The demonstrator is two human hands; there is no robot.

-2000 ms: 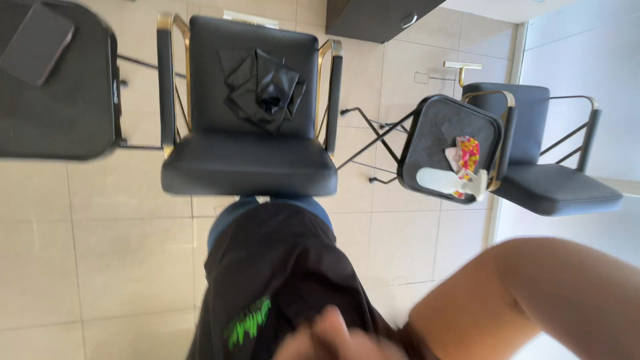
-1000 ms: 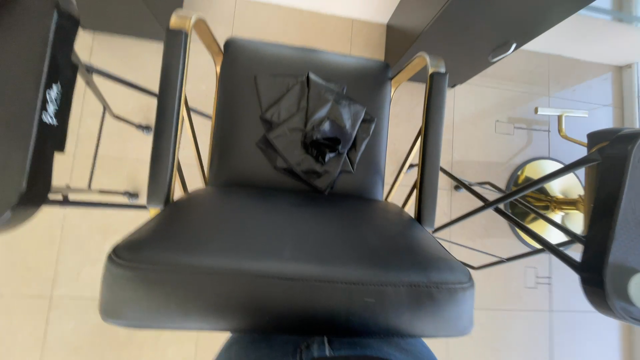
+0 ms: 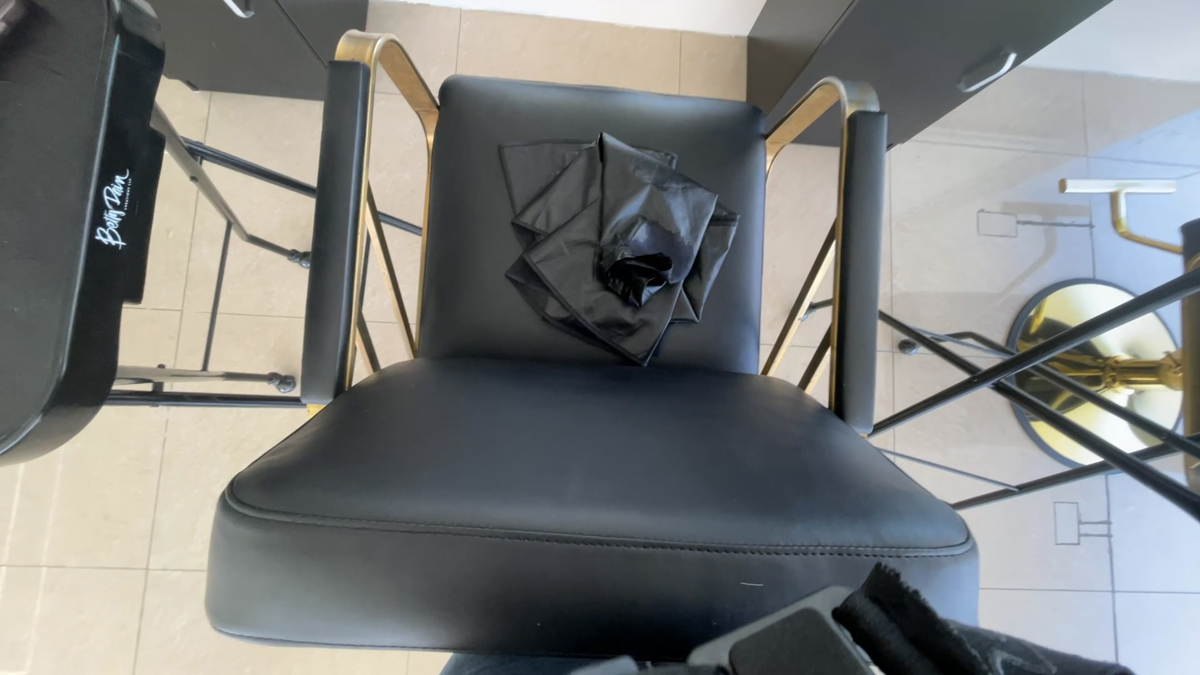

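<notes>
Neither my left hand nor my right hand shows in the head view. Folded black shiny cloth (image 3: 619,244) lies on the seat of a black salon chair (image 3: 581,441), whose padded backrest fills the nearer part of the view. Which cushion is seat and which is back, the picture does not fully settle. A dark device with a fuzzy black strap (image 3: 919,619) shows at the bottom right edge; what holds it is hidden.
Gold-framed armrests (image 3: 855,262) flank the cushions. A black tray trolley (image 3: 56,244) stands at the left. Black metal legs (image 3: 1022,366) and a round gold chair base (image 3: 1097,375) are at the right. Grey cabinets (image 3: 909,56) stand beyond, on a tiled floor (image 3: 84,516).
The view has moved closer to the chair. A blurred hand and a forearm seen at the bottom two seconds ago are out of view. The black cloth still lies on the chair.
</notes>
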